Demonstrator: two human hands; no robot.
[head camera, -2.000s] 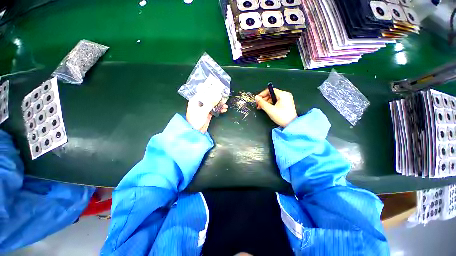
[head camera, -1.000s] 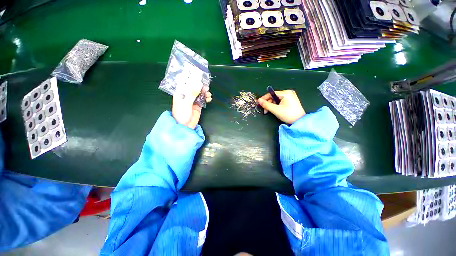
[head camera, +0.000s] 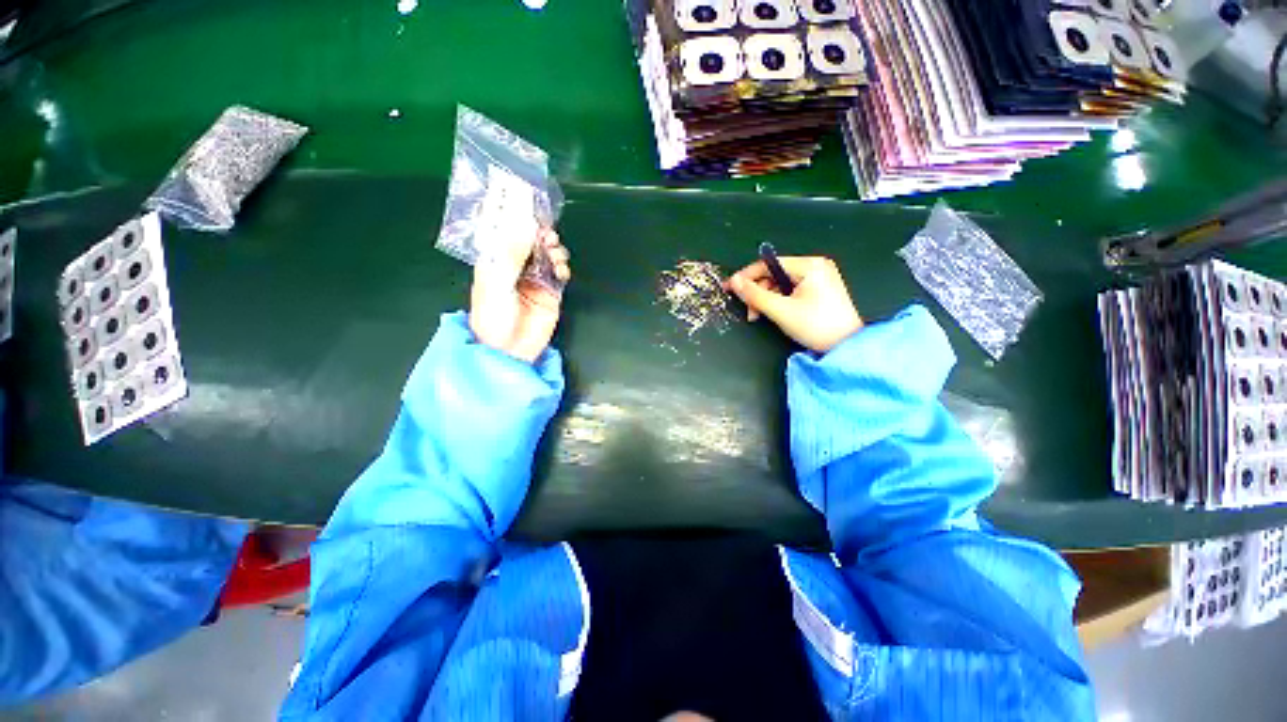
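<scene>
A loose pile of thin gold-brown leaded components (head camera: 692, 294) lies on the dark green bench (head camera: 635, 374) in front of me. My left hand (head camera: 517, 289) holds a clear zip bag with a white label (head camera: 487, 184) above the bench, left of the pile. My right hand (head camera: 802, 303) is at the pile's right edge and holds dark, slim tweezers (head camera: 775, 265), pen-like. Its fingertips are close to the pile; the tweezers' tip is too small to make out.
Stacked panels (head camera: 769, 106) stand at the back. A second parts bag (head camera: 971, 279) lies to the right, before an upright row of panels (head camera: 1164, 388). A filled parts bag (head camera: 230, 167) and a panel (head camera: 123, 332) lie at left, near another person's blue sleeve (head camera: 106, 585).
My left hand has moved left with the zip bag, away from the pile. My right hand has shifted slightly right, still holding the tweezers. The pile looks more gathered.
</scene>
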